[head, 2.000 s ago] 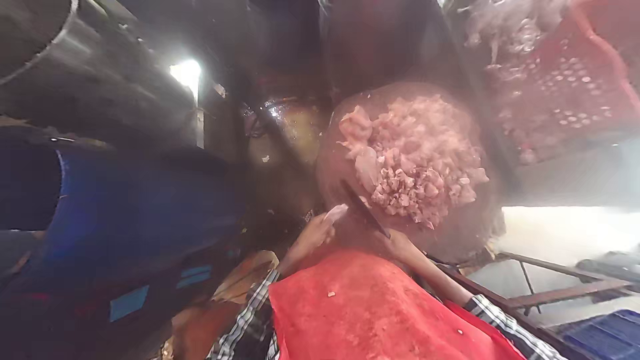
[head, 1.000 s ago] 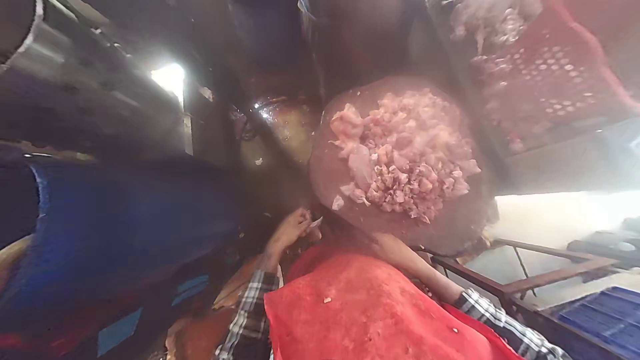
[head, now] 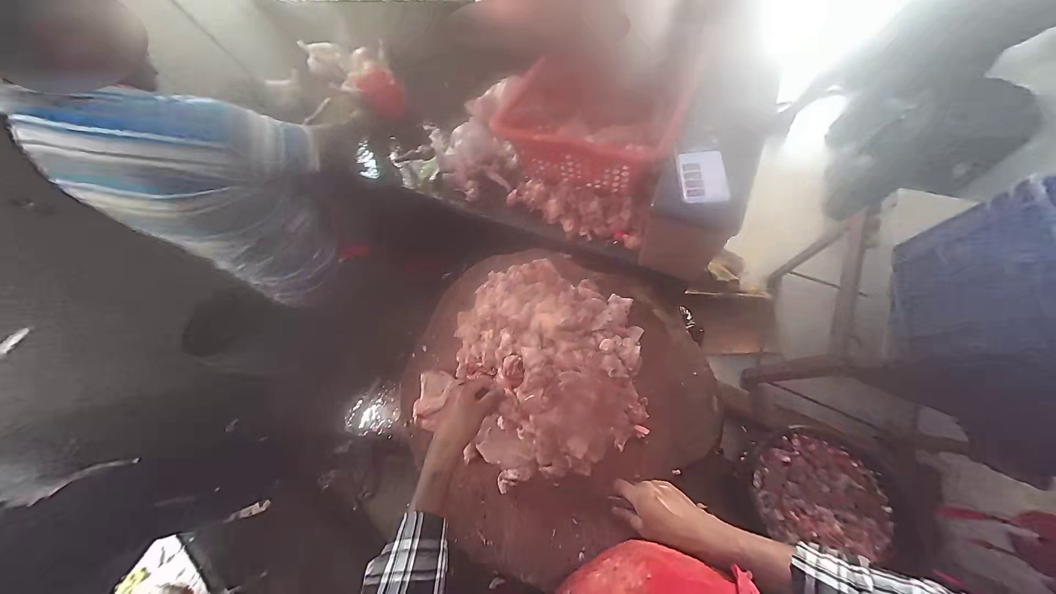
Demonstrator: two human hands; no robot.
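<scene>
A heap of raw, pale pink chopped meat covers much of a round chopping block. My left hand rests at the heap's left side, its fingers bent against the pieces; whether it grips one cannot be told. Near the block's front right part lies my right hand, below the heap, its fingers curled and pointing left. What is under its fingers is hidden, and no knife can be made out in the view. A red apron shows at the bottom edge.
Behind the block, a red perforated plastic basket stands among more raw meat. A person in a striped shirt is at upper left. At right are a round tub of meat pieces, a metal frame and a blue crate.
The view has turned strongly. My left hand has moved from in front of the block to the meat. The knife seen two seconds ago is no longer visible.
</scene>
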